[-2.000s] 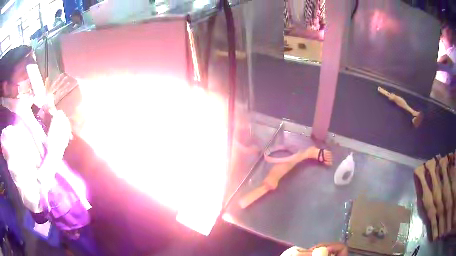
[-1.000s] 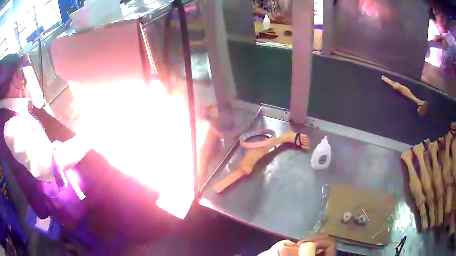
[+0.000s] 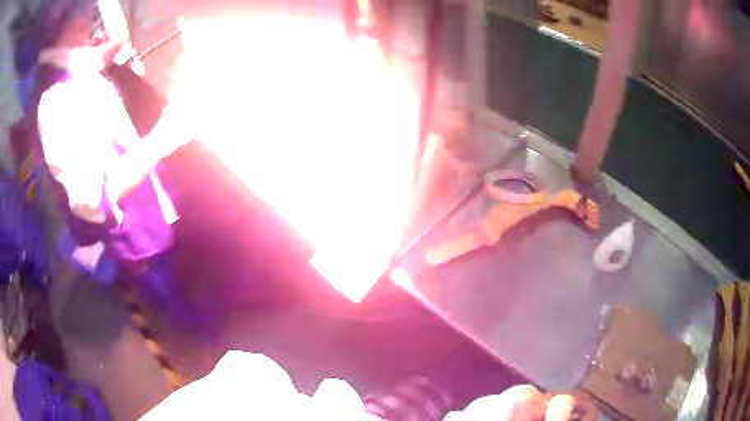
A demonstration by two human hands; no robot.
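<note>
My left hand (image 3: 491, 405), washed out white, and my right hand (image 3: 585, 406), with a cream finger cot, meet at the bottom edge, blurred and cut off. What they hold cannot be made out. On the grey table (image 3: 543, 300), a tan leg (image 3: 495, 228) with a dark strap at its foot lies beside a pale pinkish ring (image 3: 511, 188). A white glue bottle (image 3: 615, 246) is right of the foot. Two small pale caps (image 3: 636, 376) sit on the brown cardboard pad (image 3: 654, 341), nearer my right hand.
A leg pile (image 3: 732, 353) lies at the right edge. A pinkish post (image 3: 608, 99) stands at the table's back, before a dark green surface (image 3: 543, 82). Glaring equipment (image 3: 296, 140) fills the upper middle. A person (image 3: 99, 156) in white sleeves is at the left.
The view has swung left and down, so the table items appear further right and higher. More white sleeve shows at the bottom. My hands stay together at the bottom edge.
</note>
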